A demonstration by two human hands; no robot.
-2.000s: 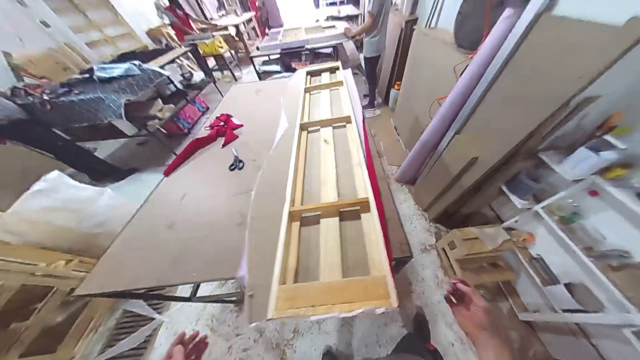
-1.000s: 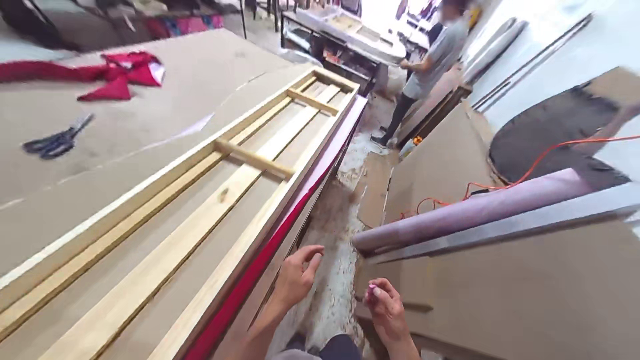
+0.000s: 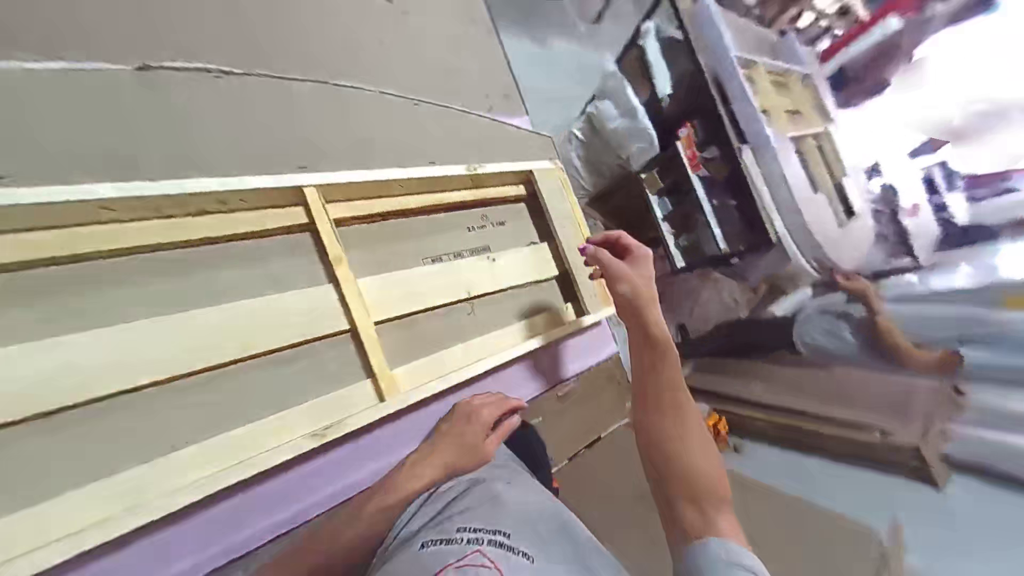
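A long frame of pale wooden slats [image 3: 350, 293] with crosspieces lies on a table with brown board, running from the left to the centre. Lilac foam or fabric [image 3: 264, 460] shows along its near edge. My right hand [image 3: 622, 268] is over the frame's far end, pinching a small purple item [image 3: 585, 250] between thumb and fingertips; what it is cannot be told. Near the lilac edge, my left hand [image 3: 474, 430] hovers or rests with loosely curled fingers and nothing visible in it. Whether it touches the edge is not clear.
Another person [image 3: 848, 324] in a grey shirt stands at the right, beside a second table [image 3: 760, 144] bearing a wooden frame. A plastic-wrapped bundle [image 3: 612, 132] lies past the frame's end. Brown boards [image 3: 816, 400] are at the lower right, with a small orange object [image 3: 718, 430] near them.
The view has swung and moved along to the frame's far end. My right hand, earlier over the floor, is now above that end, still pinching a small item. My left hand is now beside the lilac edge.
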